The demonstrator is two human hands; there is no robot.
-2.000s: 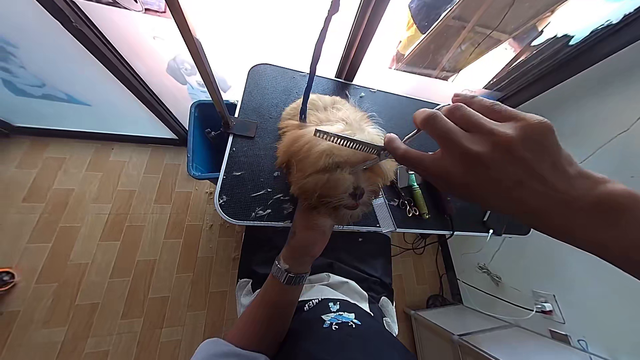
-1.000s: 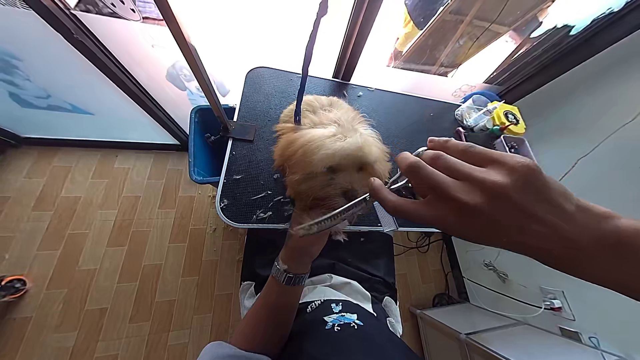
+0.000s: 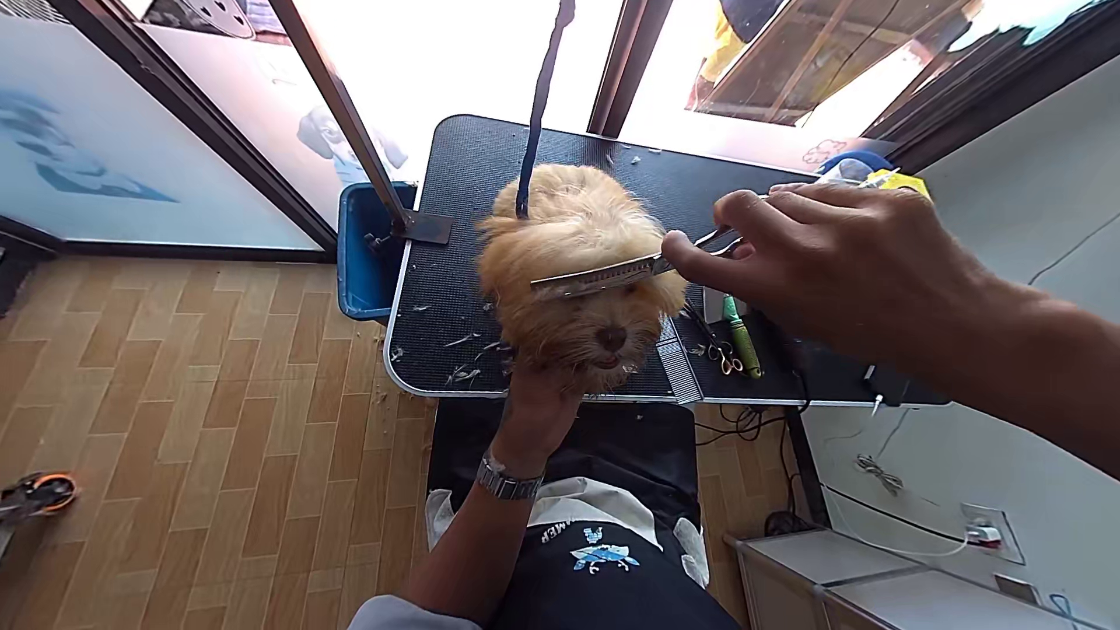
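A fluffy light-brown dog (image 3: 573, 254) is on the black grooming table (image 3: 455, 184), its face toward me. Under its chin my left hand (image 3: 542, 411) holds the jaw, the fingers mostly hidden in fur. My right hand (image 3: 814, 245) grips thinning shears (image 3: 604, 276) by their handles. The toothed blade lies across the fur of the forehead, above the dog's eyes, pointing left. A dark blue grooming loop (image 3: 535, 131) hangs down to the dog's neck.
A metal comb (image 3: 678, 367), scissors (image 3: 724, 354) and a green-handled grooming tool (image 3: 742, 341) lie at the table's near edge. A metal post (image 3: 341, 105) is clamped at the left, beside a blue bin (image 3: 366, 302). Cables (image 3: 744, 424) hang below the table.
The shears have moved up from beside the dog's chin to its forehead, with my right hand. The dog's face, lowered one second ago, is raised and its muzzle shows again.
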